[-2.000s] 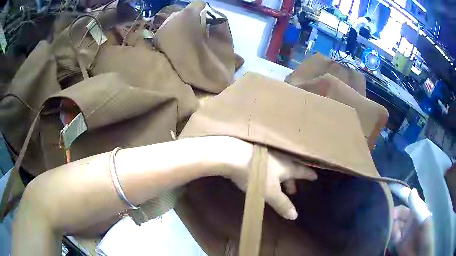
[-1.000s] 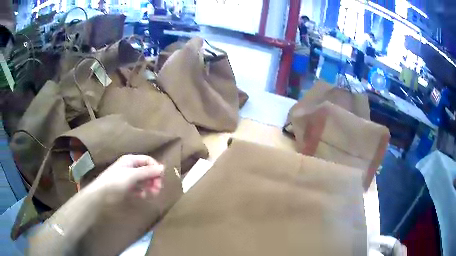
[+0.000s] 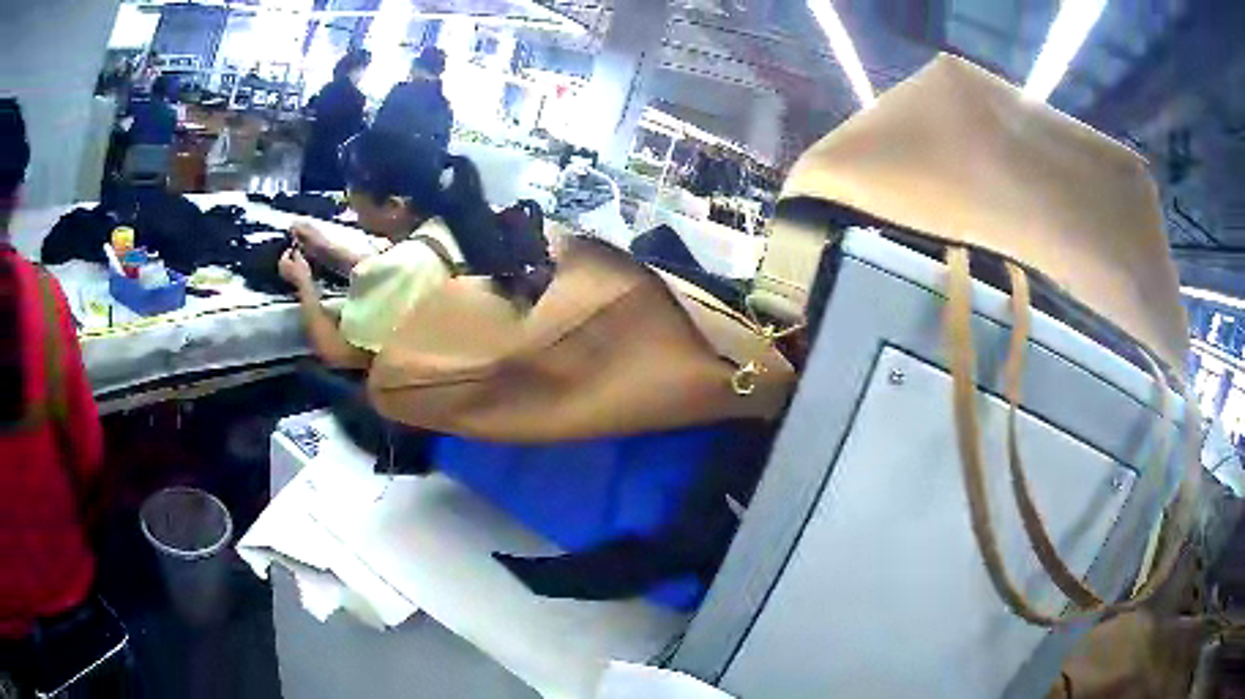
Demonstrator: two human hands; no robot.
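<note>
Neither of my hands shows. A brown tote bag (image 3: 1004,164) lies over the top of a grey cabinet (image 3: 901,546) at the right. Its long tan handles (image 3: 972,423) hang down the cabinet's front. Another brown bag body (image 3: 574,362), blurred, lies left of the cabinet, above a bright blue piece (image 3: 587,485) and a black piece (image 3: 601,571). A small gold-coloured metal part (image 3: 746,377) shows at its right end.
A white-topped surface (image 3: 464,560) stands in front, with white cloth at its left edge. A seated person (image 3: 396,273) handles black material at a table behind. A person in red (image 3: 41,437) stands at the far left near a bin (image 3: 187,526).
The view has swung from the brown bag on the worktable to the grey cabinet and other people. Both hands have left the picture.
</note>
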